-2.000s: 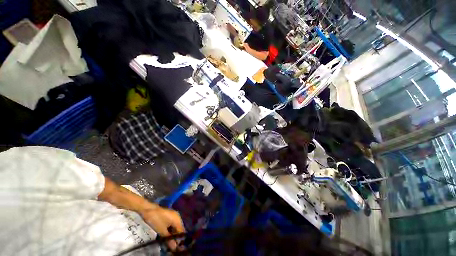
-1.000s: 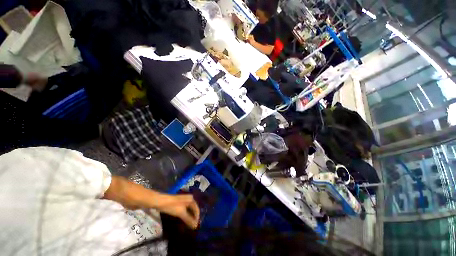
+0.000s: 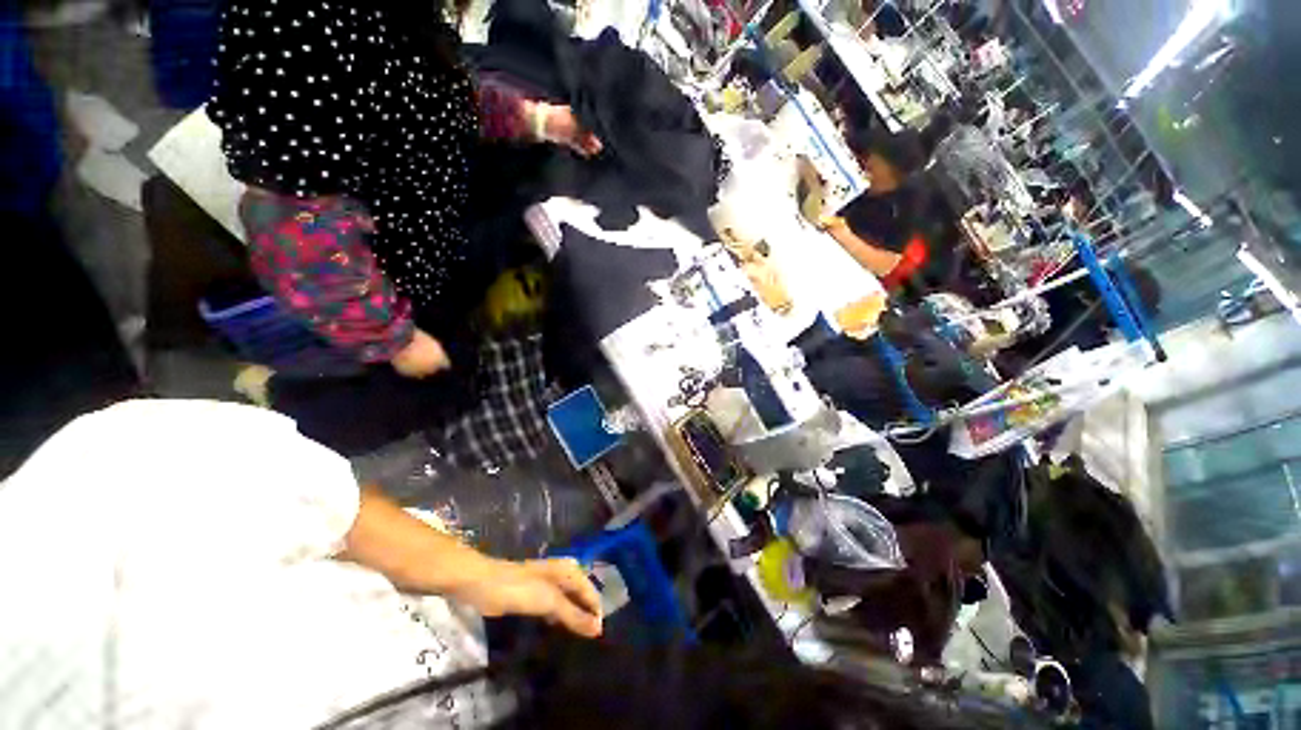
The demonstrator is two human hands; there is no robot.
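Note:
My left hand (image 3: 559, 595) reaches in from the lower left out of a white short sleeve, with fingers bent down. It is beside a blue plastic crate (image 3: 659, 578) and above a dark, blurred mass (image 3: 642, 685) at the bottom edge. I cannot tell whether its fingers hold any of that mass. My right hand is not in the picture.
A person in a polka-dot garment (image 3: 350, 100) with flowered sleeves stands at the upper left, one hand by the black cloth (image 3: 649, 121). A white sewing table (image 3: 642, 357) runs diagonally with machines. Checked cloth (image 3: 507, 407) and a blue square plate (image 3: 582, 427) are below it.
The polka-dot person has come in at the upper left, hiding the pale sheets. The table and crate have shifted right in the picture. My left hand has lifted from its lower position two seconds ago.

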